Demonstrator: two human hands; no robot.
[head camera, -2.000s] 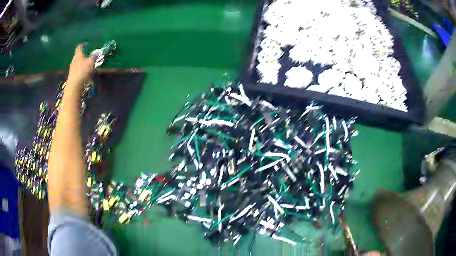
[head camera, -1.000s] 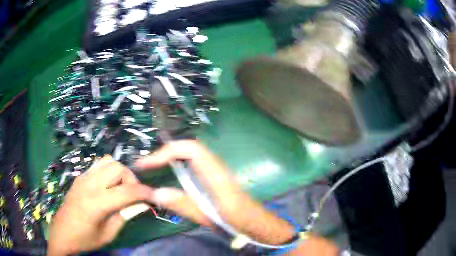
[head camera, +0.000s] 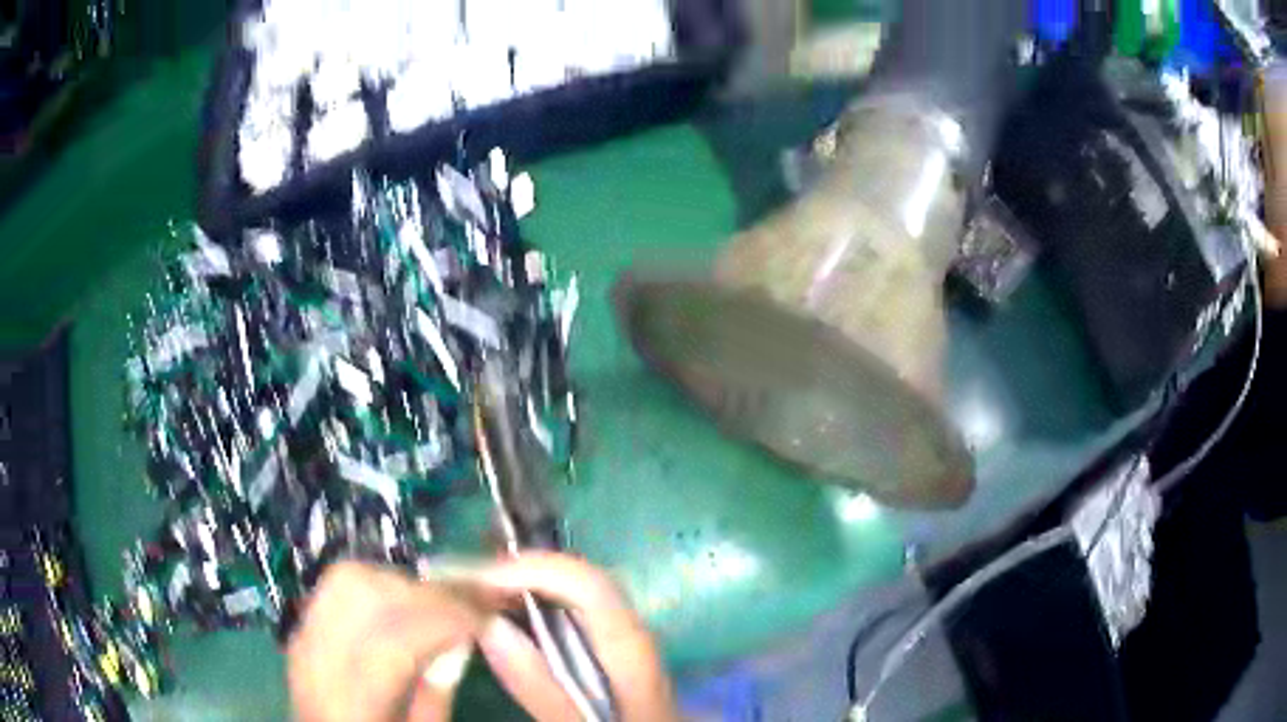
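My left hand (head camera: 370, 638) is at the bottom edge, partly cut off, its fingers pinched around a small blurred white piece (head camera: 449, 666) that looks like a white housing. My right hand (head camera: 586, 621) is beside it, touching or nearly touching, and holds a soldering iron (head camera: 525, 564) like a pen. The iron's metal tip points up and away over the edge of the wire lead pile (head camera: 325, 381). The pile is a mass of short black, white and green pieces. Any wire between my hands is hidden or too blurred to tell.
A black tray (head camera: 579, 124) of white housings stands at the back. A grey-beige fume cone (head camera: 805, 395) is right of the pile. Black boxes (head camera: 1129, 212) stand at far right. A dark mat (head camera: 31, 437) with yellow clusters lies left. A thin pale tube (head camera: 988, 568) curves along the right.
My left hand has come back from the far-left mat to the front. Since a second ago both hands sit lower in view, and the iron shows more clearly. The view has shifted right.
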